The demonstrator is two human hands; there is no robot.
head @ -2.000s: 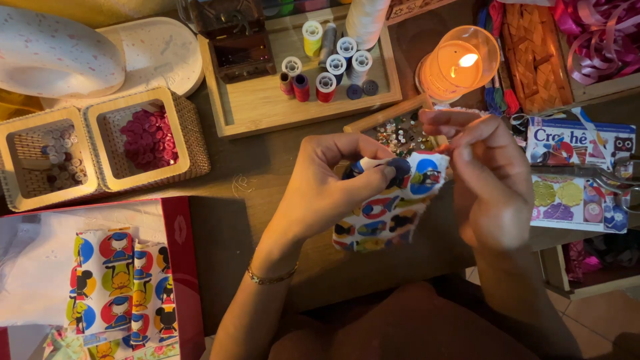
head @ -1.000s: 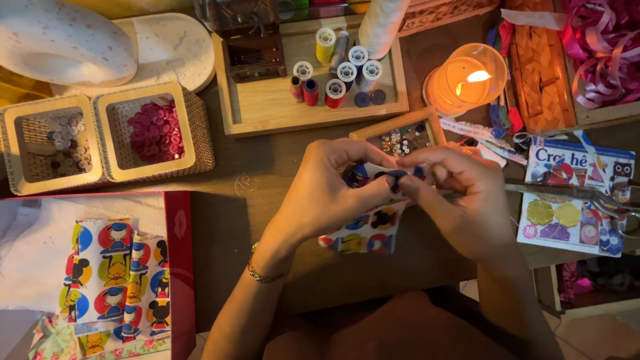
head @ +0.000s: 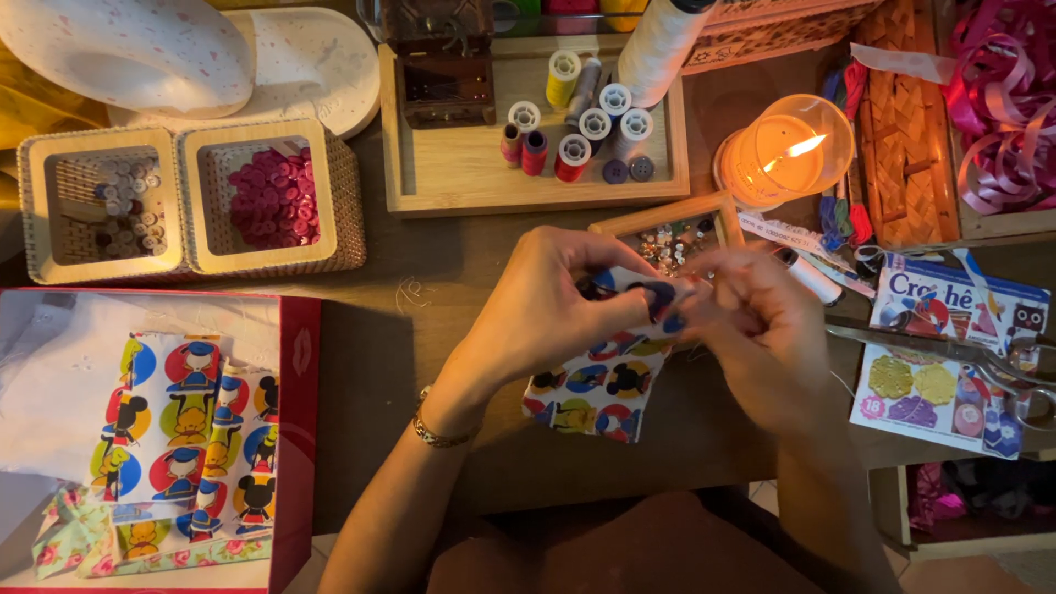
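My left hand point(head: 549, 309), with a gold chain bracelet on its wrist, pinches a piece of cartoon-print cotton fabric point(head: 590, 392) whose lower part hangs below the fingers. A dark blue button point(head: 660, 299) lies on the cloth at my left thumb tip. My right hand point(head: 755, 322) is blurred and bent close against the button and the cloth's right edge; whether a needle or thread is between its fingers cannot be made out. Behind both hands is a small wooden tray point(head: 668, 216) of beads and tiny buttons.
Thread spools point(head: 594, 124) and two loose buttons point(head: 627, 170) occupy a wooden tray point(head: 536, 202). A lit candle point(head: 784, 157) burns beyond my right hand. Scissors point(head: 932, 340) lie across craft booklets point(head: 932, 396) at right. Button baskets point(head: 186, 198) and a red fabric box point(head: 299, 429) stand left.
My right hand was raised apart from the cloth two seconds ago, then came down to it. The dark button was plainly visible under my left fingers earlier; the cloth has been turned in the grip.
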